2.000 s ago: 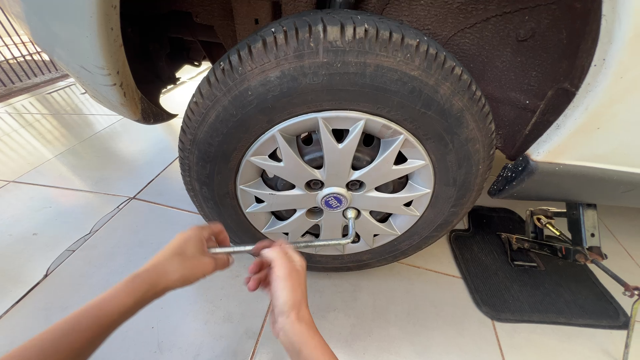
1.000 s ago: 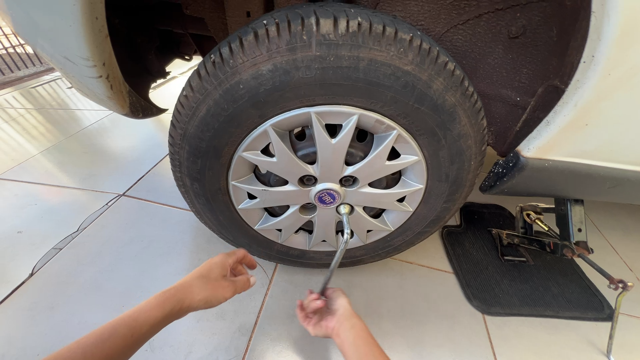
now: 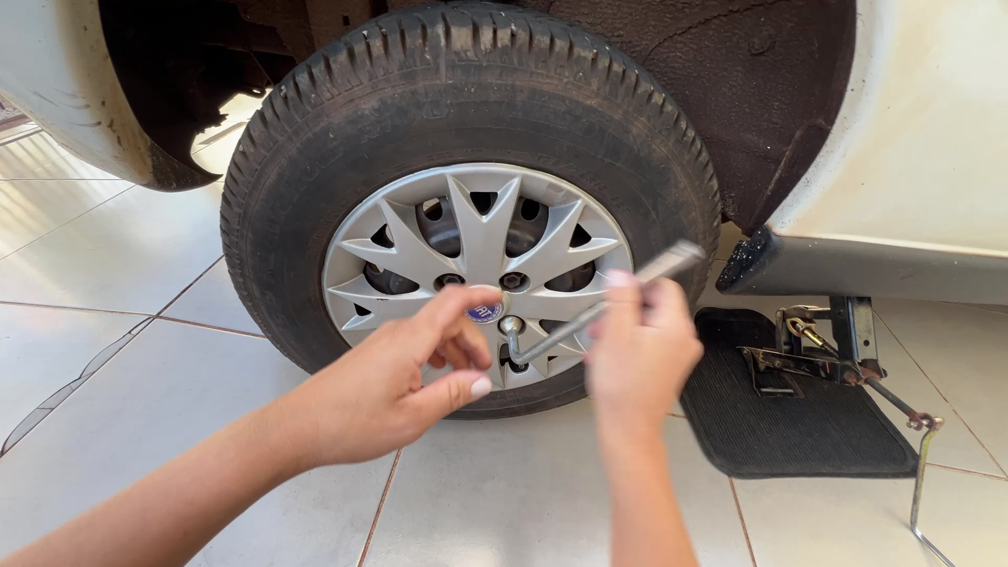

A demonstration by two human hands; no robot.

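A metal L-shaped lug wrench point(image 3: 561, 333) has its socket end on the lower right wheel bolt, just beside the blue centre badge of the silver wheel cover point(image 3: 482, 228). Its long arm points up and to the right, and my right hand point(image 3: 642, 346) grips it near the flattened end. My left hand point(image 3: 405, 374) is in front of the lower left of the wheel cover, fingers apart and curved, holding nothing; it partly hides the badge. Around the cover is the black rubber tire point(image 3: 276, 197), mounted under the car's wheel arch.
A scissor jack point(image 3: 854, 346) stands under the car's sill at right, on a black ribbed floor mat point(image 3: 811, 437). Its bent metal crank point(image 3: 917, 488) reaches toward the lower right. The light body panel point(image 3: 929, 126) overhangs the tiled floor point(image 3: 504, 496).
The wrench's long arm has swung from pointing left, through downward, to up and right. My left hand has let go of it; my right hand now holds it.
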